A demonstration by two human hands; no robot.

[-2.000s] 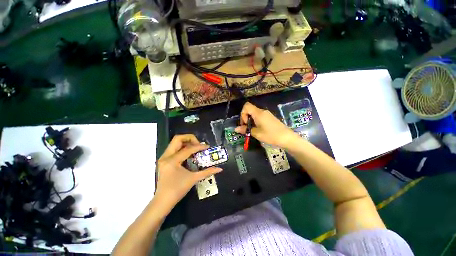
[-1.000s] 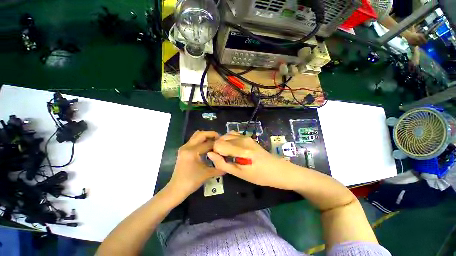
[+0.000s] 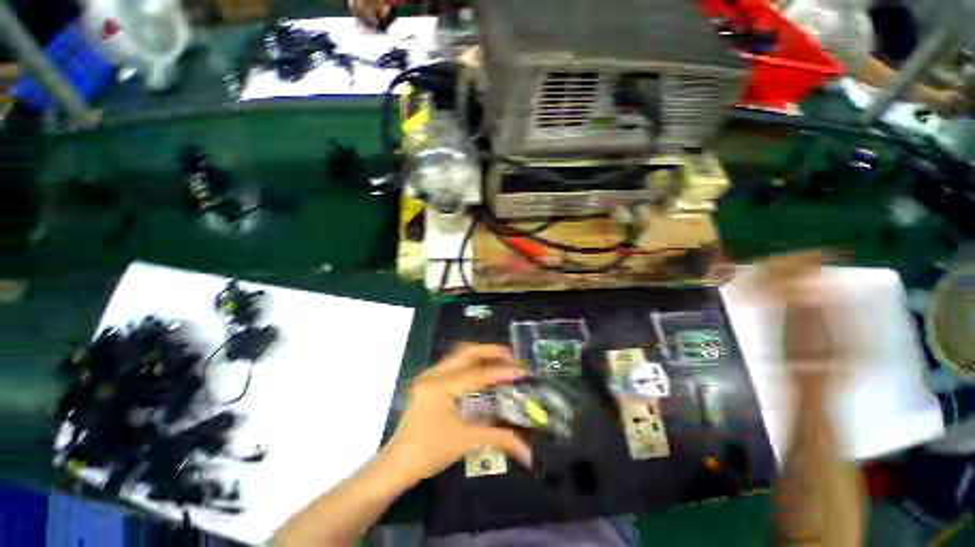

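My left hand (image 3: 454,411) is over the left part of the black test board (image 3: 599,497). Its fingers and thumb are around an open power adapter (image 3: 543,410), blurred, with a yellow part showing. A cream test socket (image 3: 486,462) shows partly below this hand. Another socket strip (image 3: 646,430) with a white plug adapter (image 3: 648,380) lies to the right. My right hand (image 3: 796,294) is strongly blurred over the right white sheet; whether it holds anything cannot be told. A small orange-red spot shows low on the board at right; the pen-like stick is not clearly visible.
A tangled adapter pile (image 3: 150,411) lies on the left white sheet (image 3: 331,411). Two green test circuit boards (image 3: 558,356) in clear boxes sit on the board. Instruments (image 3: 609,91), leads and a glass bulb (image 3: 444,176) stand behind. A fan (image 3: 957,321) is cut off at right.
My right hand has moved away from my left hand, out to the right over the white sheet. The adapter now shows beside my left fingers. The camera view has shifted, showing more behind the instruments.
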